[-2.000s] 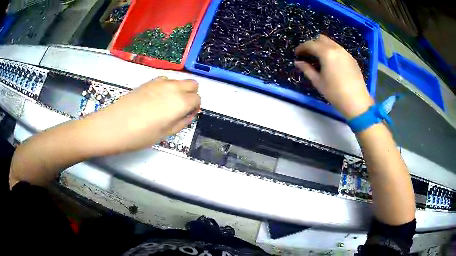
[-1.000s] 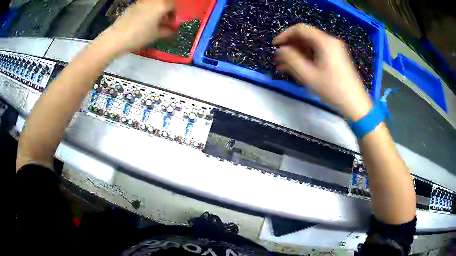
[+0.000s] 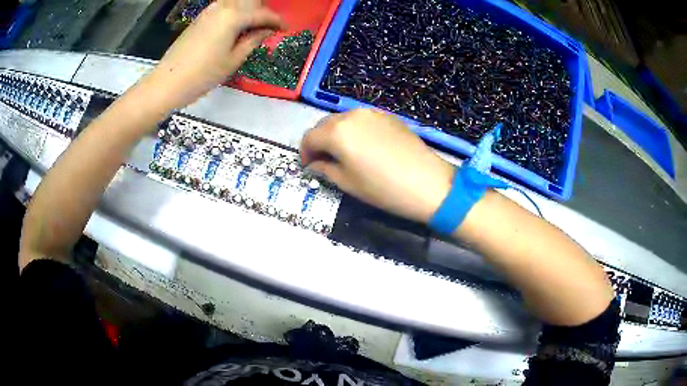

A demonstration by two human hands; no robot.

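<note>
The PCB panel (image 3: 248, 177), a white strip of small boards with blue parts, lies in the conveyor rail. My right hand (image 3: 369, 154), with a blue wrist strap (image 3: 456, 203), is over the panel's right end; its fingers are curled and pinched together, and whether they hold a part cannot be seen. My left hand (image 3: 218, 38) is over the left part of the red bin (image 3: 297, 84), thumb and fingers apart, beside the heap of green components (image 3: 282, 60). The blue bin (image 3: 576, 151) holds a heap of dark wire-leaded components (image 3: 452, 71).
Another board strip (image 3: 45, 102) lies in the rail at left, and more (image 3: 667, 309) at far right. A smaller blue bin (image 3: 639, 132) stands at the right. A dark belt (image 3: 618, 196) runs behind the rail. A dark flat object (image 3: 444, 345) lies on the near ledge.
My right hand has moved from above the blue bin left and down to the panel. My left hand went from the panel to the red bin. The panels have shifted right.
</note>
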